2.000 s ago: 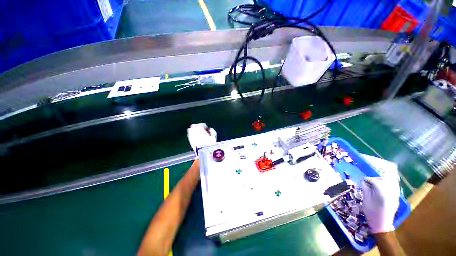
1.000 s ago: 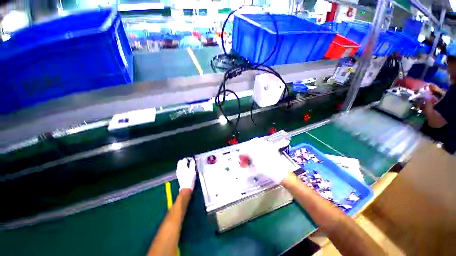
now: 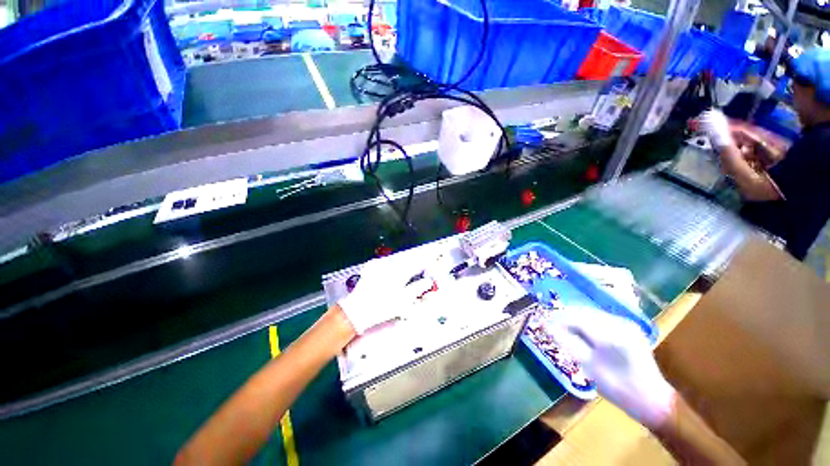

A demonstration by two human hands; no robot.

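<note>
A silver-white box fixture (image 3: 437, 359) stands on the green bench. My left hand (image 3: 382, 296), in a white glove, reaches over its top, with the fingertips at the red spot (image 3: 427, 289) mid-top; whether they grip anything is too blurred to tell. A silver clamp (image 3: 484, 244) and a round black knob (image 3: 487, 291) sit at the fixture's right end. My right hand (image 3: 619, 364), gloved in white, is over the light blue parts tray (image 3: 587, 281), which holds heaped small white and dark components; its fingertips are blurred.
Red parts (image 3: 463, 223) lie spaced on the dark belt (image 3: 300, 250) behind the fixture. A brown carton (image 3: 755, 355) is at the right. Clear plastic trays (image 3: 673, 227) lie beyond the tray. Black cables and a white bin (image 3: 470, 139) hang above the belt. A person (image 3: 801, 164) works at far right.
My left hand has moved from the fixture's left side onto its top. My right hand has moved from the fixture top to the parts tray. The camera view has shifted.
</note>
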